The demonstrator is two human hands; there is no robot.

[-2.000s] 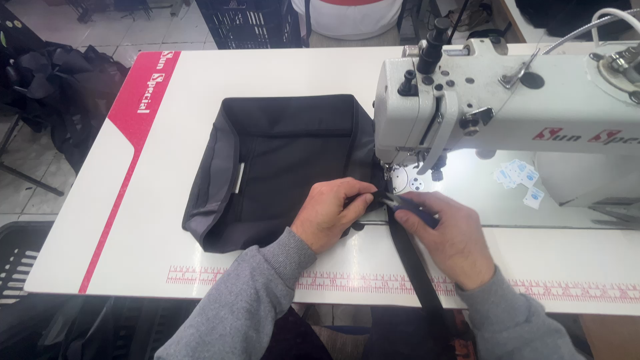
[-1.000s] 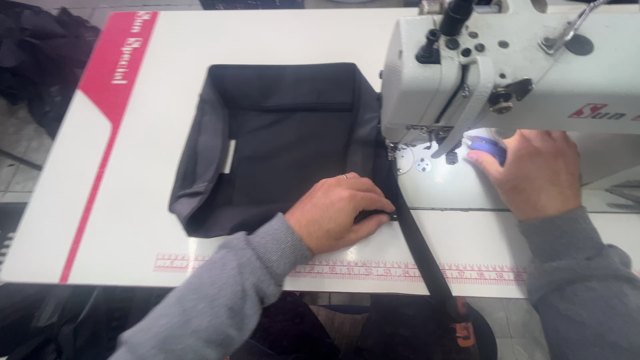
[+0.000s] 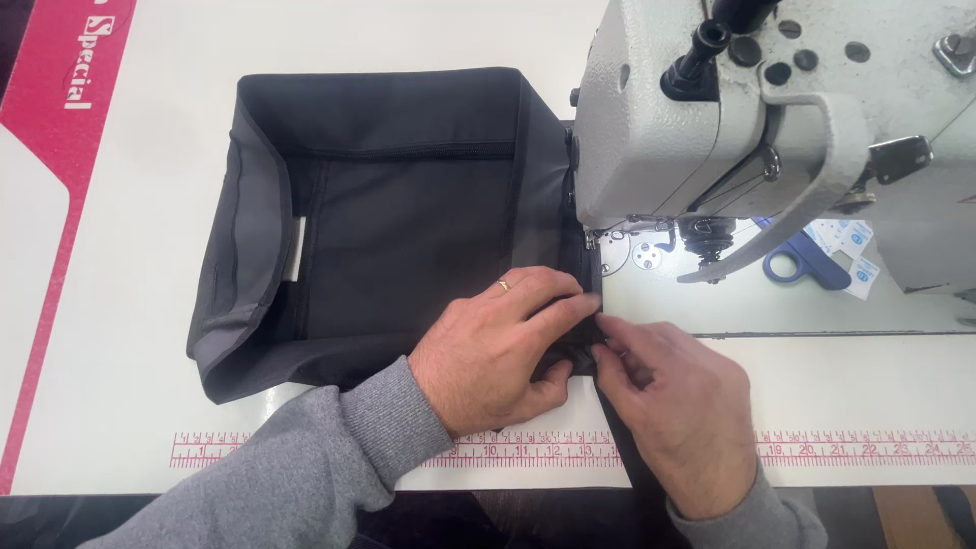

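Observation:
A black fabric bag piece (image 3: 404, 244) with raised sides lies open on the sewing table, its right edge under the needle area of the industrial sewing machine (image 3: 656, 122). My left hand (image 3: 503, 351) presses on its lower right corner, fingers near the edge. Thumb and forefinger of my right hand (image 3: 671, 404) pinch the black fabric strip (image 3: 621, 427) at that edge, just below the presser foot (image 3: 591, 238). From there the strip runs down over the table's front edge. Blue-handled scissors or snips (image 3: 808, 263) lie on the machine bed behind the lever.
Small white paper labels (image 3: 862, 267) lie beside the blue handle. A red printed ruler (image 3: 854, 448) runs along the front of the white table (image 3: 160, 229). The machine head and its curved lever (image 3: 831, 168) overhang the bed to the right of the fabric.
My right hand has let go of the blue-handled tool on the machine bed and come back to the fabric edge. My left hand stays on the bag's lower right corner. The view is closer.

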